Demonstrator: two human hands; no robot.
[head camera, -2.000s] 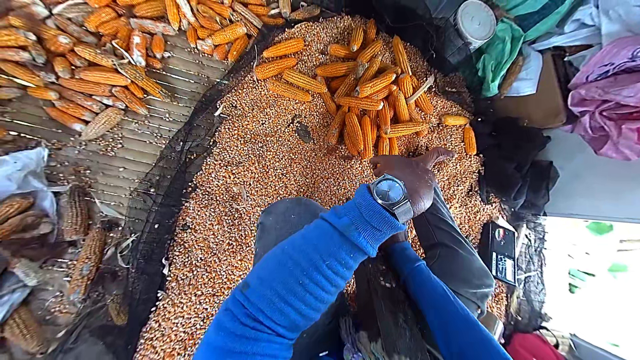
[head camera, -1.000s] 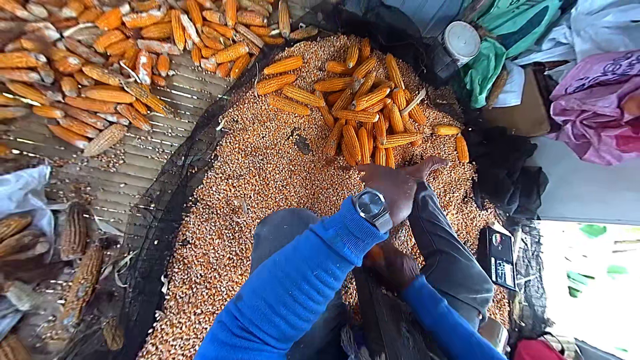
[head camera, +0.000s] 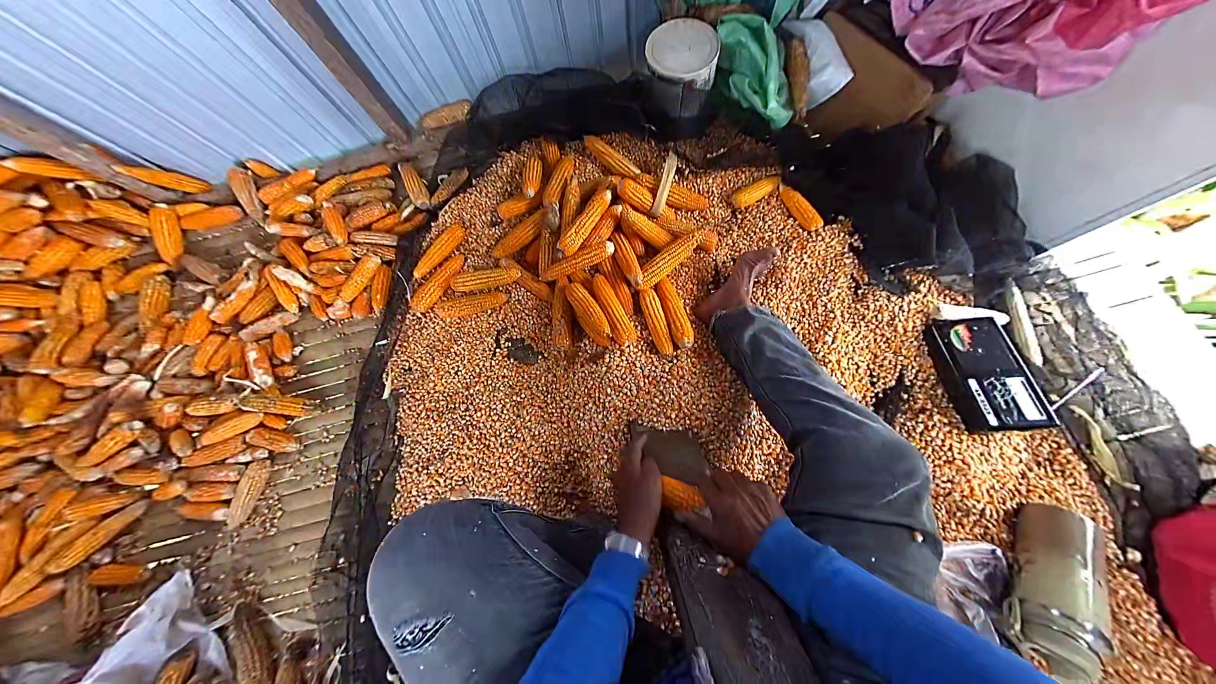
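Note:
In the head view my right hand (head camera: 736, 511) is closed round an orange corn cob (head camera: 681, 494) at the bottom centre, above the end of a dark wooden board (head camera: 731, 608). My left hand (head camera: 637, 484), with a watch on the wrist, rests beside the cob at a flat grey-brown piece (head camera: 673, 452); whether it grips that piece, I cannot tell. Loose corn kernels (head camera: 494, 418) spread round my legs. A heap of husked cobs (head camera: 608, 247) lies on them, beyond my hands and near my bare foot.
More cobs (head camera: 114, 351) cover the slatted floor at left, beside black netting (head camera: 356, 513). A lidded bucket (head camera: 682, 52) and green plastic bag (head camera: 755, 66) stand at the back. At right are a black box-like device (head camera: 990, 373), a khaki cylindrical container (head camera: 1061, 579) and a pink sheet (head camera: 1045, 43).
The watch-wearing hand has drawn back from near the cob heap to my lap. A cob now shows between my hands. The view has turned to show the metal wall.

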